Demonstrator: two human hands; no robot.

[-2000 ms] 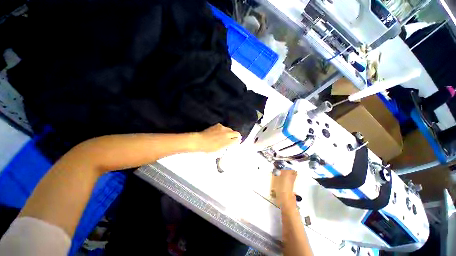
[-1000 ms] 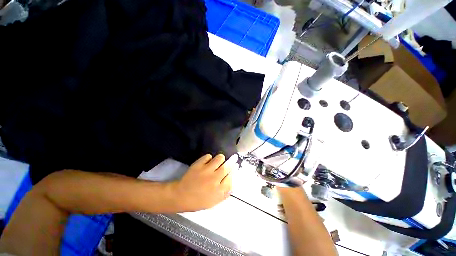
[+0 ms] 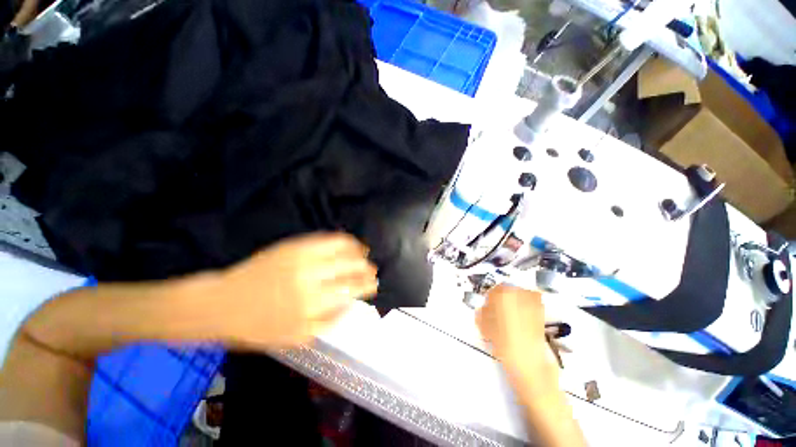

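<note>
A large black garment piece [image 3: 236, 148] spreads over the left of the white machine table [image 3: 393, 349], its right edge at the needle end of the sewing machine [image 3: 567, 201]. My left hand [image 3: 305, 284] is blurred and lies over the garment's front edge; I cannot tell whether its fingers grip the cloth. My right hand [image 3: 513, 321] is just below the needle area, right of the cloth, its fingers bent and partly hidden; I cannot tell whether it holds anything. Dark snips [image 3: 557, 340] lie right of my right hand. The needle is not clearly visible.
A blue crate [image 3: 432, 44] stands behind the table and another blue crate [image 3: 157, 388] at the lower left. A small brown tab [image 3: 593, 390] lies on the table. Cardboard boxes [image 3: 729, 157] are at the back right. Black bands [image 3: 698, 271] wrap the machine head.
My left hand has moved left, away from the needle area. A black cloth corner now shows in front of the needle. My right hand shows more fully, and the snips are more visible.
</note>
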